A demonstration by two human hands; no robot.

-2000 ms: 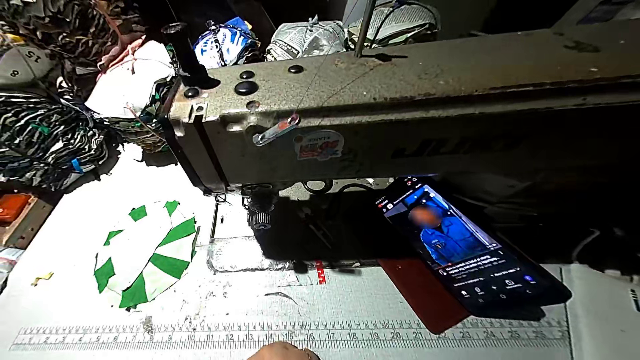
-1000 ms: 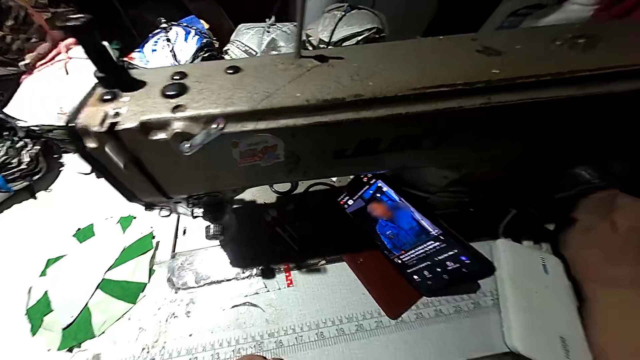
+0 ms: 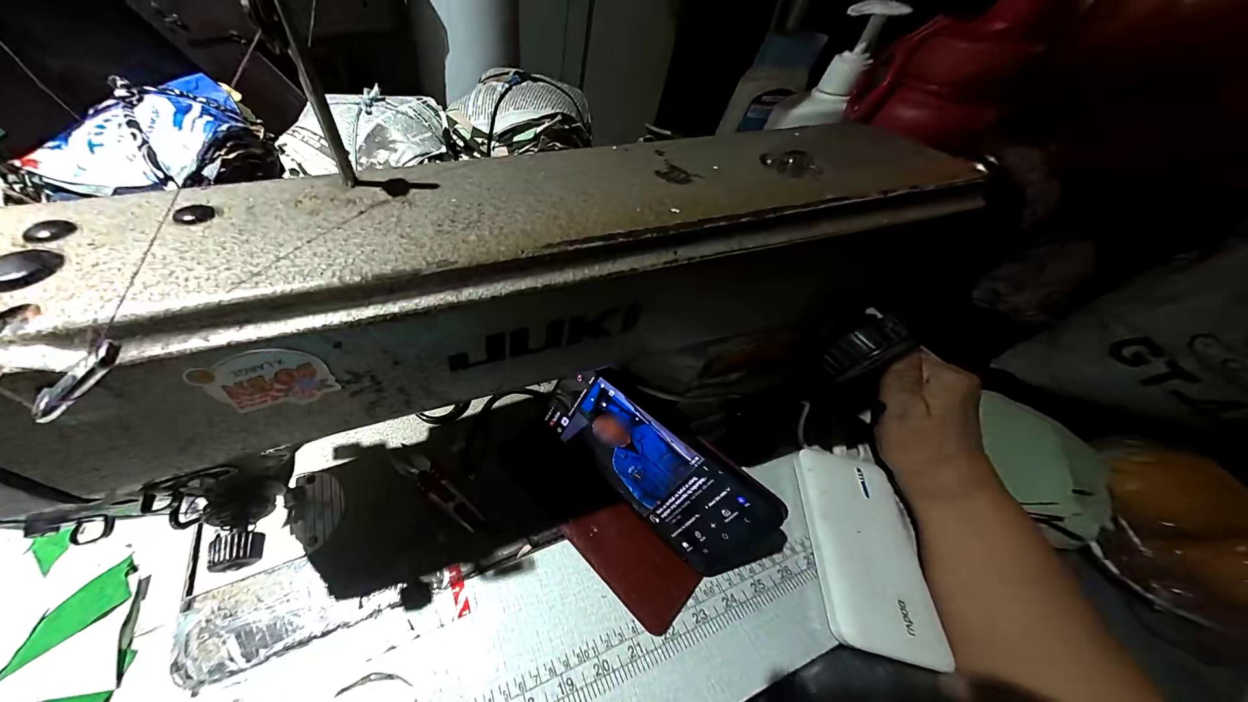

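My right hand (image 3: 926,414) reaches to the right end of a Juki sewing machine (image 3: 546,322), its fingers at a dark ribbed knob or wheel (image 3: 868,346); whether they grip it is too dark to tell. My left hand is outside the view. Left of my right forearm lies a white power bank (image 3: 873,561). A smartphone (image 3: 663,468) with a lit screen leans under the machine arm, on a dark red case or wallet (image 3: 639,565). Small red-handled snips (image 3: 448,497) lie in the shadow on the machine bed. Green and white fabric pieces (image 3: 73,619) lie at the lower left.
A printed ruler scale (image 3: 624,653) runs along the table's front. Tied bundles (image 3: 375,132) stand behind the machine, with a white pump bottle (image 3: 838,88) at the back right. A pale green rounded thing (image 3: 1038,458) and plastic-wrapped items (image 3: 1170,526) lie right of my forearm.
The view has swung right. My right hand and forearm now show at the machine's right end; one second ago only a blurred part of the arm showed at the right edge. The fingertips at the bottom are gone.
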